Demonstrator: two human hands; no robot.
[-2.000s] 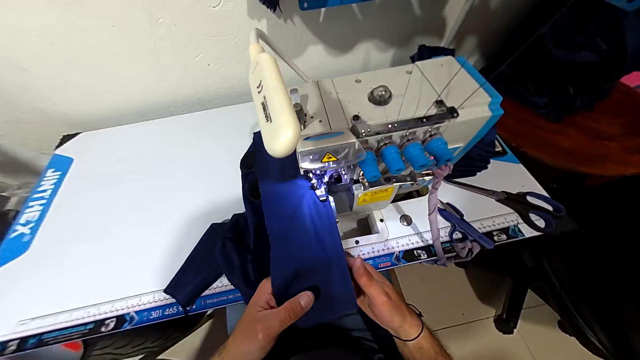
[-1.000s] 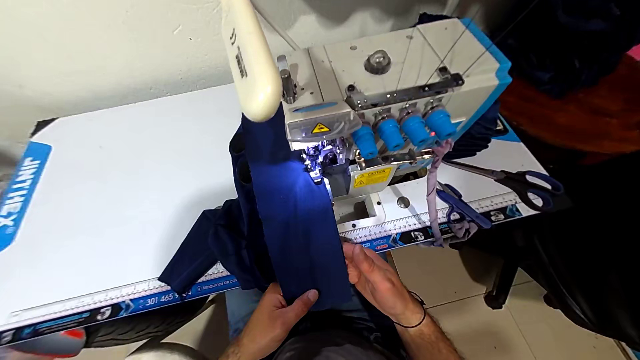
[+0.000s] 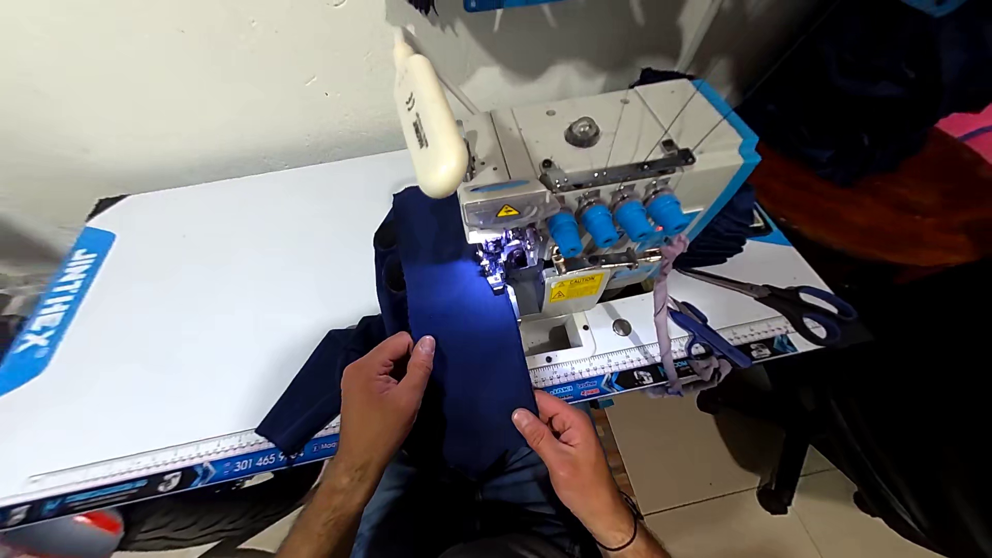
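Observation:
A navy fabric panel (image 3: 473,356) lies under the lit presser foot and needle area (image 3: 500,260) of a white and blue overlock sewing machine (image 3: 604,147), its near end hanging over the table edge. My left hand (image 3: 384,395) pinches the panel's left side between thumb and fingers. Lower down, my right hand (image 3: 562,449) grips its right edge, thumb on top, a dark band at the wrist. More bunched navy fabric (image 3: 310,395) lies to the left, partly behind my left hand. A cream lamp (image 3: 434,132) hangs over the far end of the panel.
Black-handled scissors (image 3: 798,302) and blue thread snips (image 3: 709,337) lie right of the machine, beside a hanging pale fabric strip (image 3: 663,318). A printed ruler runs along the front edge of the white table (image 3: 194,310). Dark cloth is piled at the far right.
My left hand has moved up along the panel, from its lower end to beside its middle. My right hand still holds the right edge.

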